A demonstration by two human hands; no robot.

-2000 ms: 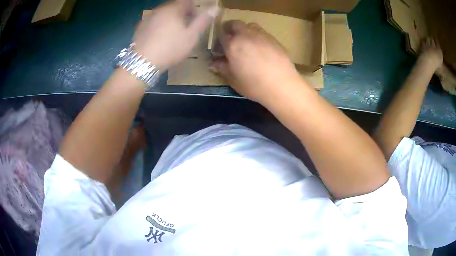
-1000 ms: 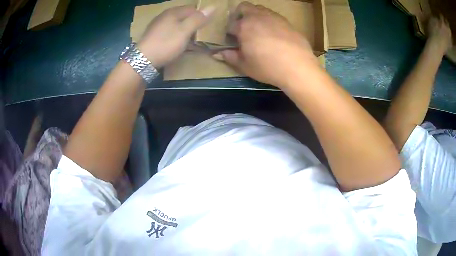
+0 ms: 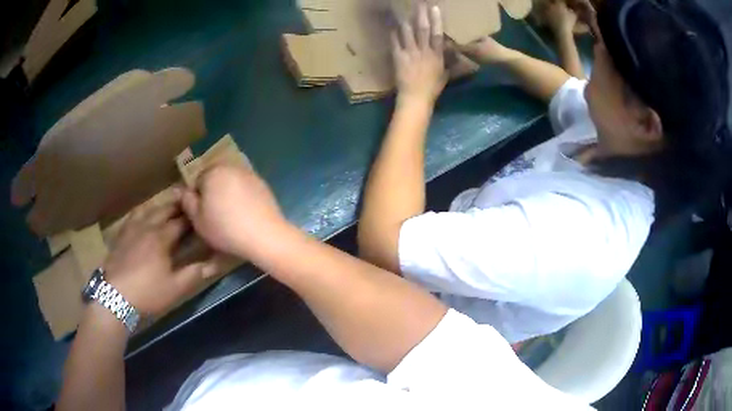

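A part-folded cardboard box lies on the green table. Its lid panel (image 3: 112,148), with rounded lid ears, extends behind the tray, away from me. My left hand (image 3: 152,255), with a metal watch on the wrist, presses and holds the tray at its near left part. My right hand (image 3: 231,205) grips the box at its right end, beside a raised end flap (image 3: 222,150). The two hands nearly touch and hide most of the tray's inside. A flat panel (image 3: 60,297) sticks out at the left end.
The dark green table (image 3: 249,88) has a pale edge running diagonally. To the right, another person in a white top (image 3: 514,241) rests a hand on a low stack of cardboard blanks (image 3: 365,60). Another cardboard piece (image 3: 56,36) stands at the far left. A white stool (image 3: 602,353) is at the right.
The view has swung to the right, bringing the neighbouring person into full view. The box's lid panel now shows fully. My right hand has shifted from the box's left end to its right end.
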